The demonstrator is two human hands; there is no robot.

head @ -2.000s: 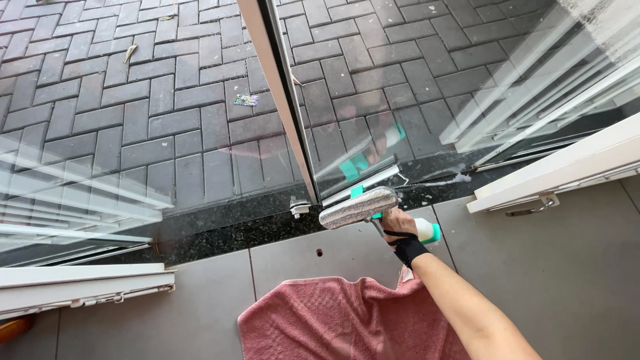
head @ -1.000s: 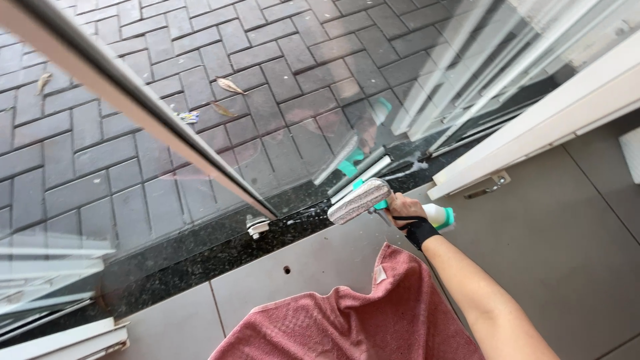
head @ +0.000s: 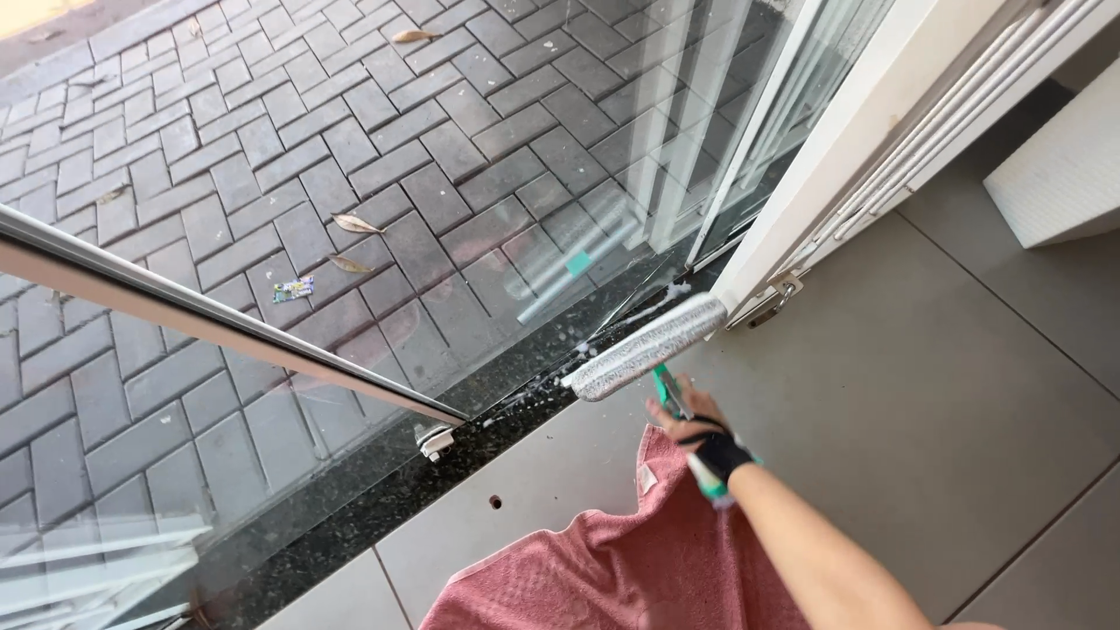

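My right hand (head: 696, 416), with a black wrist support, grips the green and white handle of a window squeegee with a grey microfiber washer pad (head: 652, 346). The pad hangs over the black granite threshold (head: 367, 503), near the foot of the glass door (head: 542, 192), which shows its reflection. White suds lie on the threshold by the pad. Under the forearm, a pink towel (head: 604, 569) is spread on the floor. My left hand is out of view.
A white door frame with a metal latch (head: 779, 302) stands at right, with a white block-like object (head: 1059, 166) behind it. The door's metal edge profile (head: 227, 324) crosses at left, above a small fitting (head: 435, 440). A small hole (head: 495, 501) marks the grey tile floor. Outside are pavers with leaves and a wrapper.
The squeegee has turned and come away from the glass; earlier its blade was near the foot of the pane. The view has shifted and turned toward the right-hand frame.
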